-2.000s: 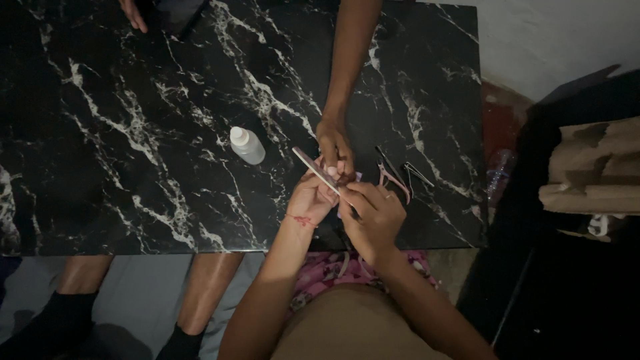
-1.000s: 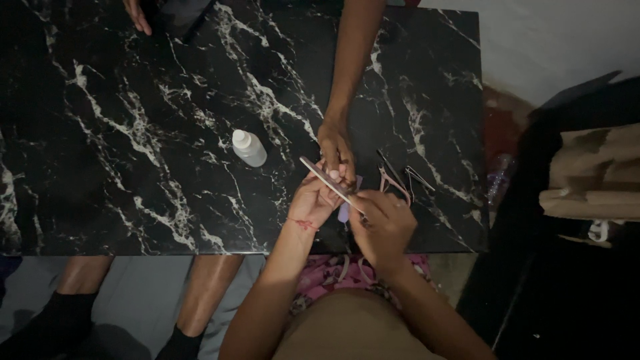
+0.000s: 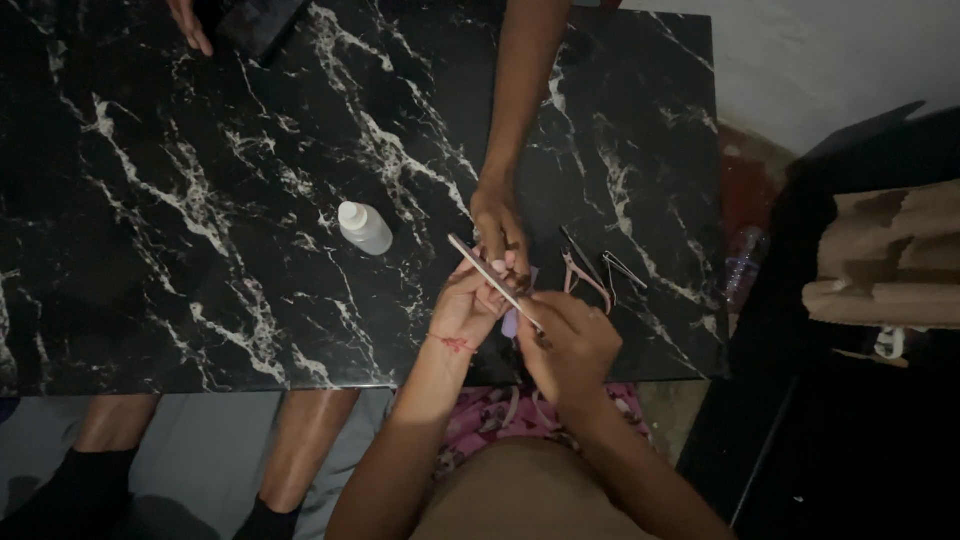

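Observation:
My left hand (image 3: 470,304), with a red string at its wrist, lies palm up and holds the fingers of another person's hand (image 3: 500,225), which reaches in from the far side. Pinched in my right hand (image 3: 571,341) is a slim nail file (image 3: 491,276), lying diagonally over those fingertips. A small purple object (image 3: 511,323) shows between my hands, partly covered. To the right rest pink-handled cuticle nippers (image 3: 586,279), a thin dark tool (image 3: 579,247) and a metal nail clipper (image 3: 624,270). A white capped plastic bottle (image 3: 366,228) stands to the left.
The black marble-patterned table (image 3: 225,187) spans the view. At its far left are a dark flat object (image 3: 259,26) and another person's hand (image 3: 192,27). Brown paper or cloth (image 3: 885,255) and a clear plastic bottle (image 3: 745,266) are at the right. Legs with dark socks show at lower left.
My right hand has shifted and turned a little around the file, and the purple object shows more than at first. My left hand keeps hold of the other person's fingers.

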